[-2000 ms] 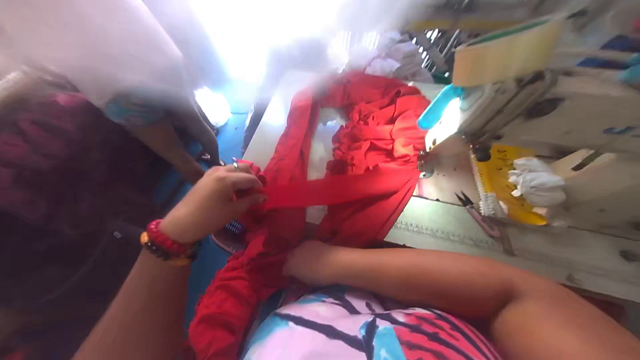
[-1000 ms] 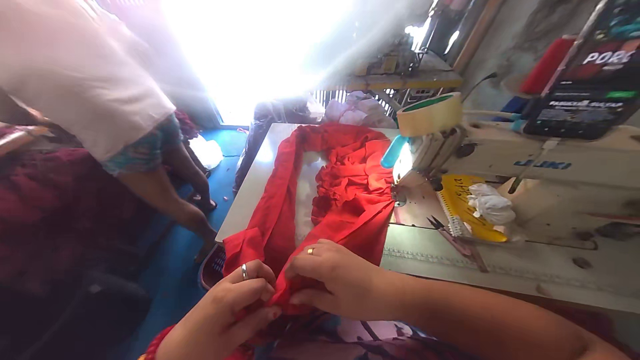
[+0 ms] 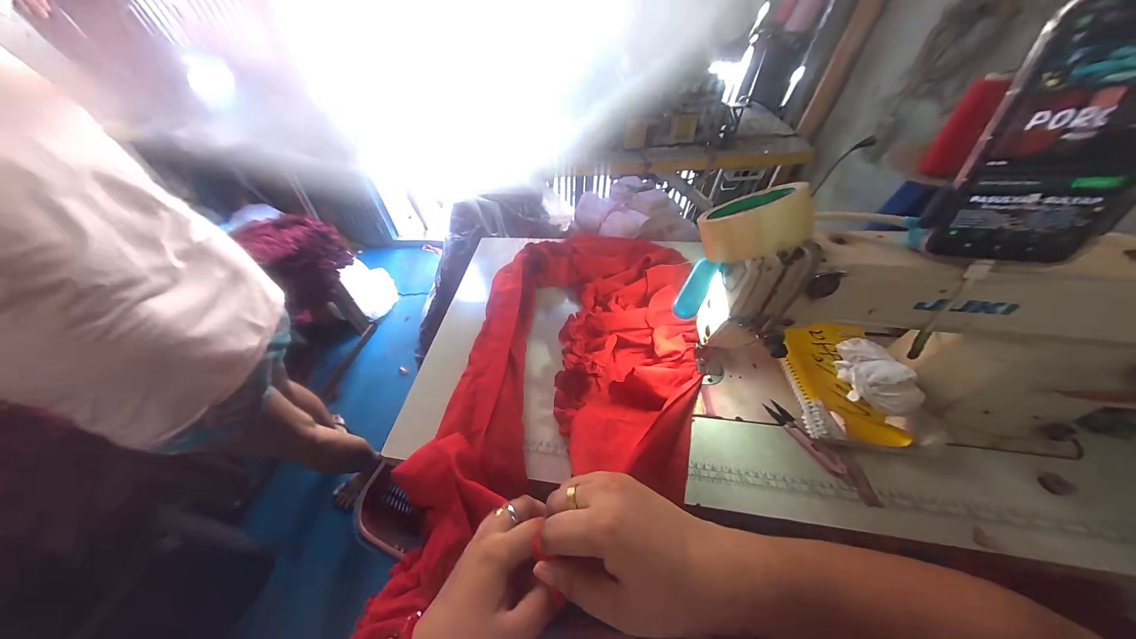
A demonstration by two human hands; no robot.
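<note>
Red gathered fabric point(image 3: 621, 355) lies over the sewing table, its bunched part running to the needle area of a Juki sewing machine point(image 3: 967, 293). A long flat band of it loops along the left and hangs off the front edge. At that edge my left hand point(image 3: 501, 577) and my right hand point(image 3: 621, 550) meet, fingertips pinching a bit of the red fabric between them. Each hand wears a ring. Thread snips point(image 3: 808, 439) rest on the table right of the needle, beside a yellow spiral notebook point(image 3: 830, 382) with a white crumpled cloth point(image 3: 879, 374) on it.
A phone point(image 3: 1038, 133) with a lit screen and a roll of tape point(image 3: 756, 222) sit on the machine head. A red thread cone point(image 3: 963, 129) stands behind. At left a person point(image 3: 124, 266) in a light top stands near the table. A basket point(image 3: 382, 510) is below the front left corner.
Two seconds ago my left hand held a stretched red strip out to the left; now both hands are together at the front edge. The person at left has moved within view. The view has shifted.
</note>
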